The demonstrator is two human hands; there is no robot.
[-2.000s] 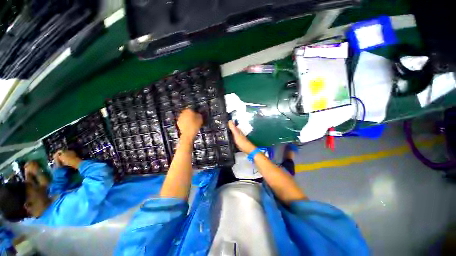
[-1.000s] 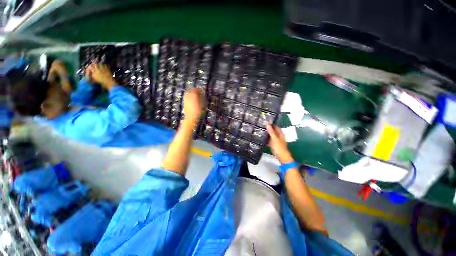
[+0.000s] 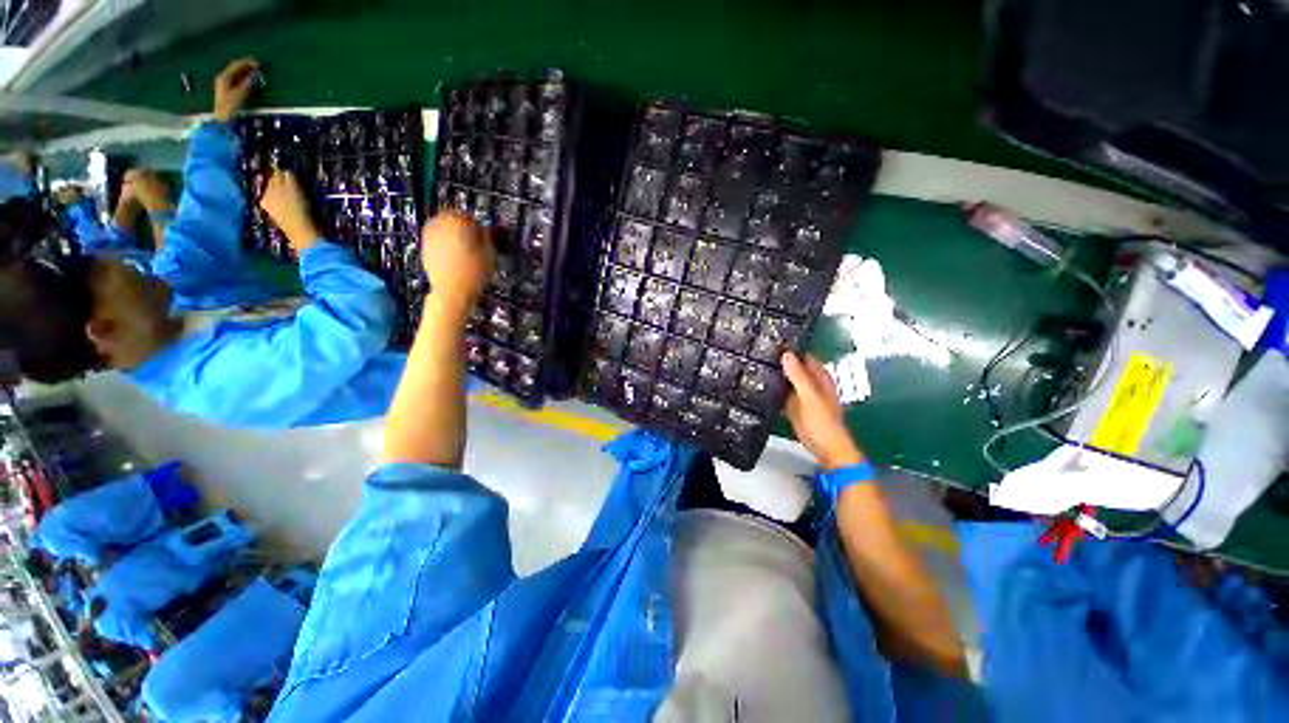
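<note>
A black blister tray (image 3: 721, 269) with a grid of filled pockets lies at a slant in front of me. My right hand (image 3: 817, 407), with a blue wrist strap, holds its lower right edge, fingers hidden beneath. A second black tray stack (image 3: 512, 212) stands to its left, with a dark gap between them. My left hand (image 3: 457, 259) is over the left part of this stack, fingers bunched; whether it holds a small part cannot be seen.
Wipes (image 3: 865, 304), a syringe (image 3: 1015, 233), a grey controller (image 3: 1142, 360) and cables lie right. A red clamp (image 3: 1063, 534) hangs at the bench edge. Left, another worker's arm (image 3: 332, 318) reaches over more trays (image 3: 371, 177). A dark tray (image 3: 1131, 106) stands upper right.
The right tray has separated from the left stack, leaving a gap. My left hand has moved left onto the left stack. The neighbour's one hand has moved up. Blue cloth now shows at lower right.
</note>
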